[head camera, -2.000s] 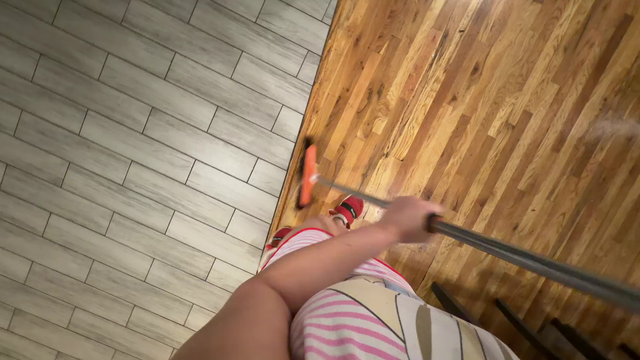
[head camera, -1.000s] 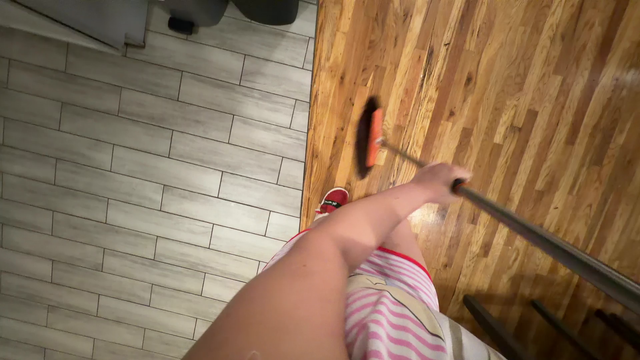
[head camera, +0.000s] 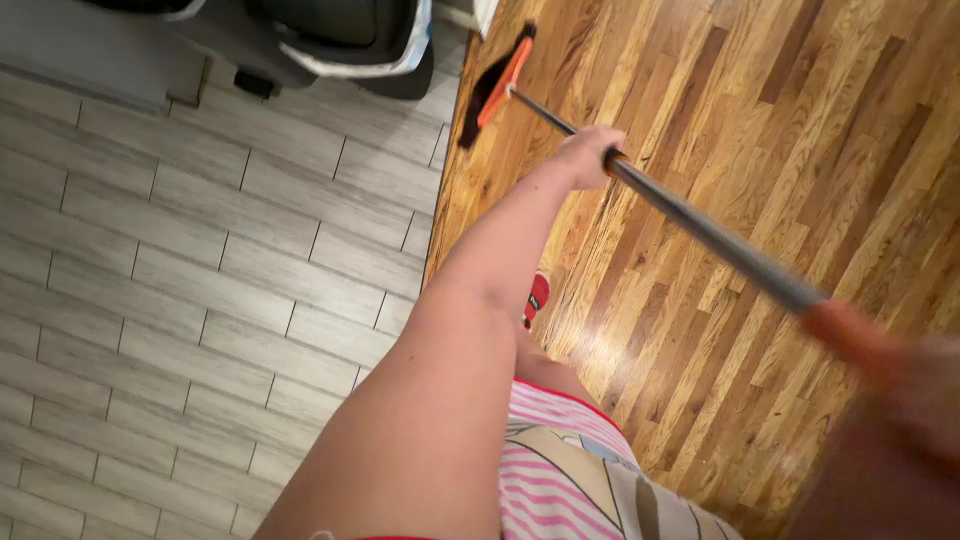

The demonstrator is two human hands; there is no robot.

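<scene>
A push broom (head camera: 504,91) with an orange head and dark bristles rests on the wood floor, near its border with the grey tiles. Its long grey metal handle (head camera: 720,232) slopes down to the right toward me. My left hand (head camera: 592,156) is closed around the lower part of the handle, just beside a dark collar. At the right edge my right hand (head camera: 930,397), badly blurred, is wrapped around the orange grip at the handle's upper end.
Dark bins (head camera: 352,37) stand on the tiles at the upper left, beside a grey cabinet or appliance base (head camera: 97,52). A white trim corner (head camera: 484,16) is close to the broom head. My red shoe (head camera: 536,300) is on the wood floor.
The broom head has moved forward along the floor border, and my left arm reaches farther out. The view has shifted, bringing more of the bins and my right hand into sight.
</scene>
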